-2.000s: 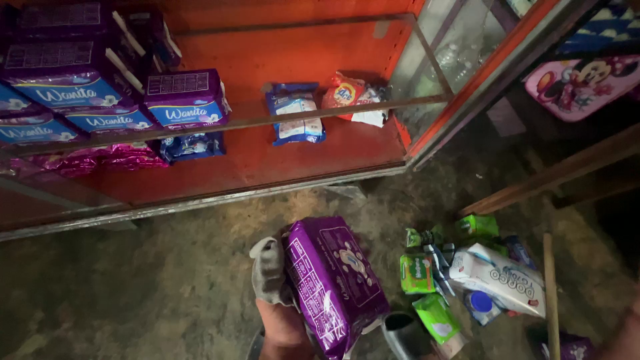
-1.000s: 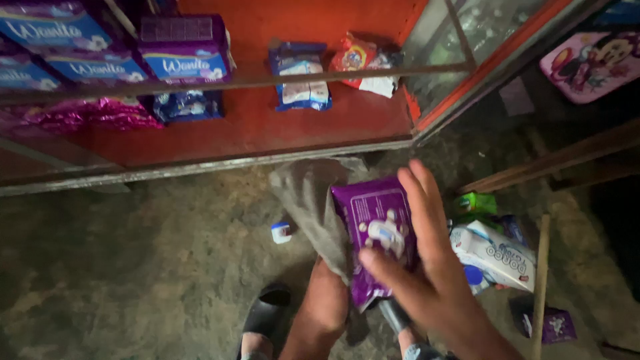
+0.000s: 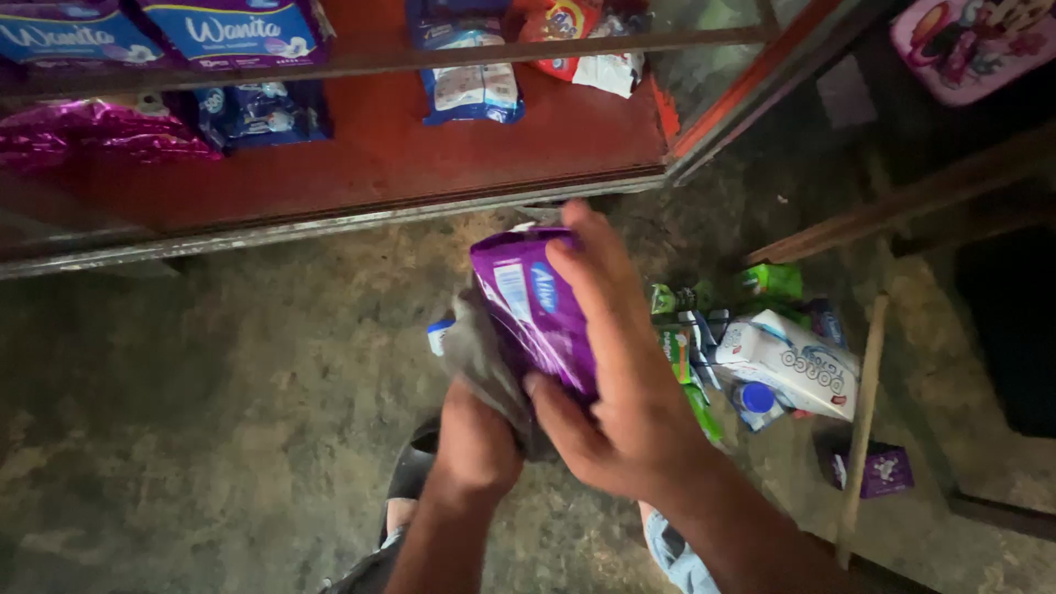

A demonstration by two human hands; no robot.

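In the middle of the head view, my right hand [image 3: 619,388] grips a purple plastic-wrapped pack [image 3: 540,309] by its right side, fingers over its face and thumb at its lower edge. My left hand [image 3: 478,433] is closed on a grey cloth [image 3: 487,367], which lies against the pack's lower left side. The left fingers are mostly hidden by the cloth. Behind the cloth, on the floor, a small white container with a blue cap [image 3: 440,337] shows in part.
Ahead is a red-floored display cabinet [image 3: 371,157] with Wanita packs [image 3: 235,33], a blue packet [image 3: 472,82] and a red-and-white packet [image 3: 577,41]. On the floor at right lie a white Dorco pack [image 3: 792,363], green packets [image 3: 771,282], a purple pack [image 3: 883,470] and a wooden stick [image 3: 862,429].
My right hand, out of view two seconds ago, has come onto the purple pack. The pack has been turned and shows a different face. The grey cloth is bunched lower beside it than one second ago.
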